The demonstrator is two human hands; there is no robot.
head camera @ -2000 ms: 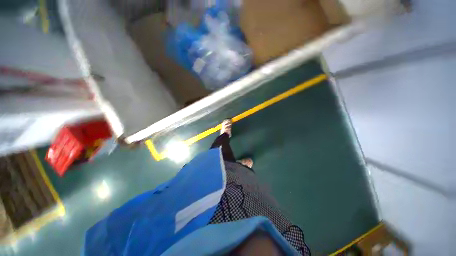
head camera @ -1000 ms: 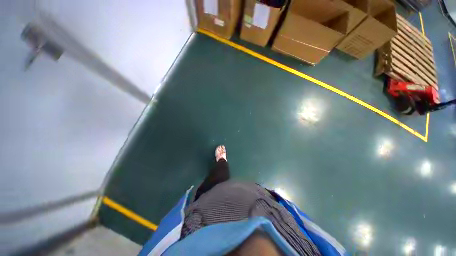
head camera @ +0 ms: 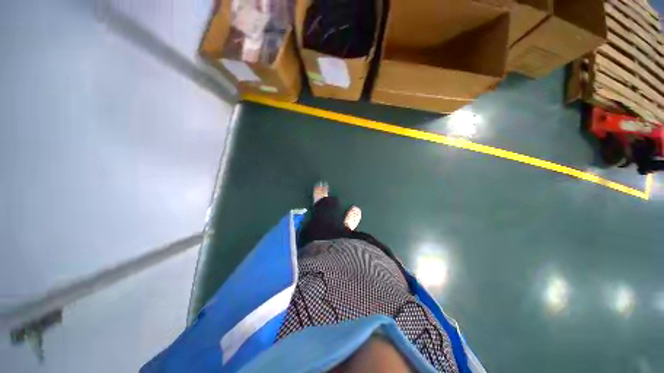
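Neither of my hands shows in the head view. In front of me a row of open brown cartons stands along the top of the view, beyond a yellow floor line. The left carton [head camera: 279, 75] holds silvery, purplish bagged parts [head camera: 256, 29]. The carton beside it [head camera: 337, 76] holds dark bagged parts [head camera: 339, 28]. Both have white labels. A wider carton [head camera: 422, 83] to their right looks empty in the part that shows. Another open carton [head camera: 536, 58] stands right of it.
A pale wall [head camera: 109, 146] runs down the left side, with a grey fixture low on it. The yellow line [head camera: 437, 138] crosses the green floor. At the upper right are stacked wooden pallets [head camera: 626, 65] and a red pallet truck [head camera: 619, 124].
The cartons are nearer and their contents now show. The view has shifted, so the cartons sit further left and the pallet truck is closer to the right edge.
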